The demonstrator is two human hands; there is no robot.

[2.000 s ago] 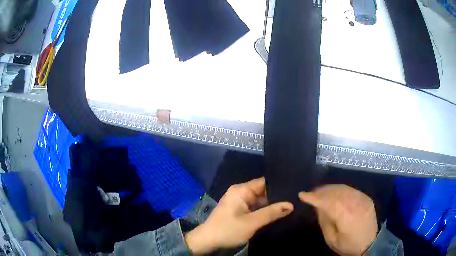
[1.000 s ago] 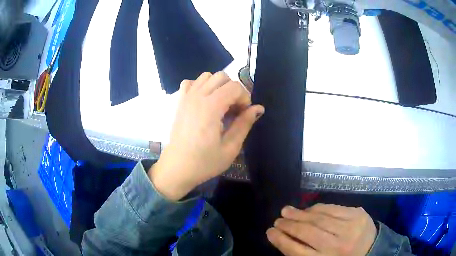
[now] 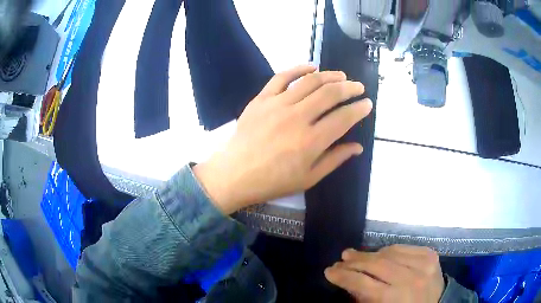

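A long black fabric strip runs from under the presser foot of the white machine head, over the table's front edge toward my lap. My left hand lies flat on the strip in front of the needle area, fingers spread and pointing right. My right hand is at the strip's right edge below the table edge, fingers bent; its fingertips touch the strip, and whether they pinch it is unclear. A blue-grey cylindrical attachment hangs right of the needle.
Waiting black cut pieces lie left of the needle. Another black length drapes over the table's left edge. Yellow-orange handles are at far left. A black rounded rectangle lies at right. A measuring tape follows the front edge.
My left hand has moved from the lap side up onto the strip and flattened with fingers spread. My right hand stays low by the strip. The view has shifted, showing more of the machine head.
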